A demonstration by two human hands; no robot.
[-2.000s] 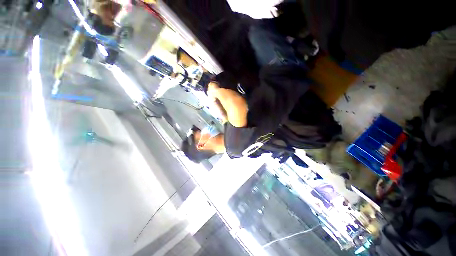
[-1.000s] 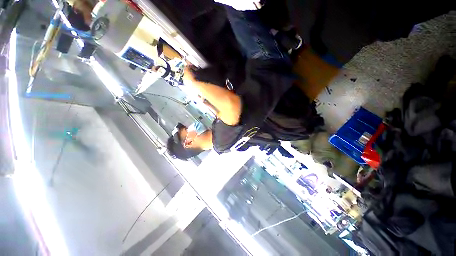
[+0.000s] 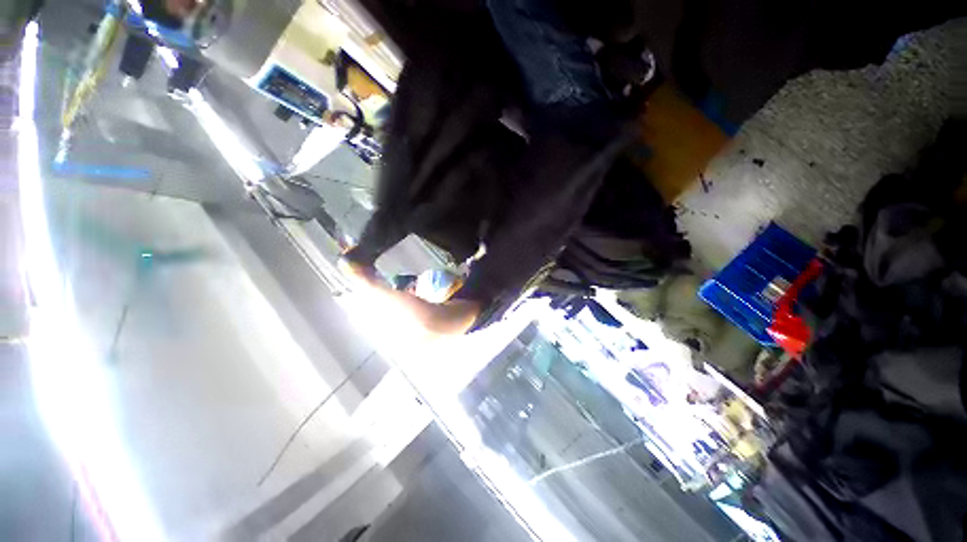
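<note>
Neither of my hands shows. Nearest in front of me, in a view tilted sideways, a seated person (image 3: 567,79) in dark clothes holds a black cloth piece (image 3: 451,138) with a bare arm (image 3: 419,309) raised. The cloth hides part of the person's upper body. Dark garment pieces (image 3: 869,423) lie in a large soft heap at the lower right edge. Beside the heap are a blue plastic crate (image 3: 758,277) and a bright red plastic stool (image 3: 788,326), which overlaps the crate in the view.
Speckled floor (image 3: 838,132) shows at the upper right. A cluttered, glaring line of work tables (image 3: 657,402) runs to the lower right. A sewing machine (image 3: 345,122) stands near the person. An orange-brown flat piece (image 3: 684,143) is by the floor. Tube lights glare at left.
The person's arm has gone up, and the black cloth has spread out and now covers the masked head. The crate and stool first shifted left in the view, then stayed about level.
</note>
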